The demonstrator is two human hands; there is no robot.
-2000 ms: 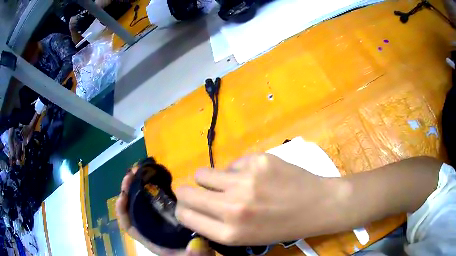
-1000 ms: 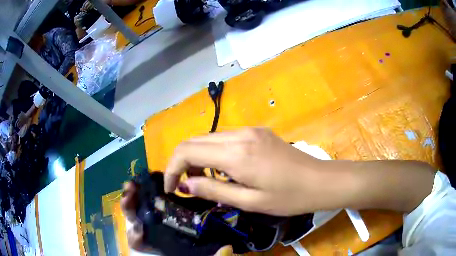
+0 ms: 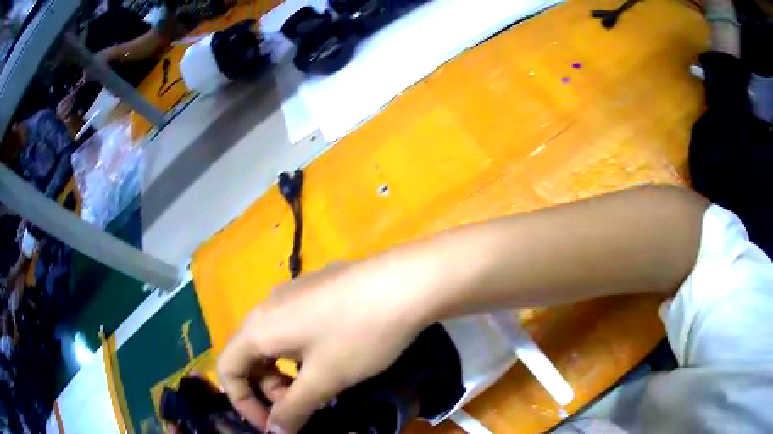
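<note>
The black head shell (image 3: 199, 405) is at the bottom left, partly cut off by the lower edge; its inside is too dark to read. My right hand (image 3: 326, 339) reaches across the camera body with curled fingers beside the shell; whether they pinch a wire is unclear. The white body (image 3: 487, 352) lies under my right forearm, with its black rounded inner housing (image 3: 439, 373) toward the shell. A flat white antenna (image 3: 547, 373) projects from the body. My left hand is not visible.
A black pigtail cable (image 3: 297, 225) lies on the orange bench (image 3: 424, 169). Black camera parts (image 3: 322, 42) stand by white sheets (image 3: 381, 72) at the back. A grey frame (image 3: 93, 225) is at left. Another person's arm (image 3: 722, 25) shows at top right.
The view has shifted, so the bench items sit further left. The shell has moved down and left, its board no longer clearly seen. My left fingers have gone out of sight.
</note>
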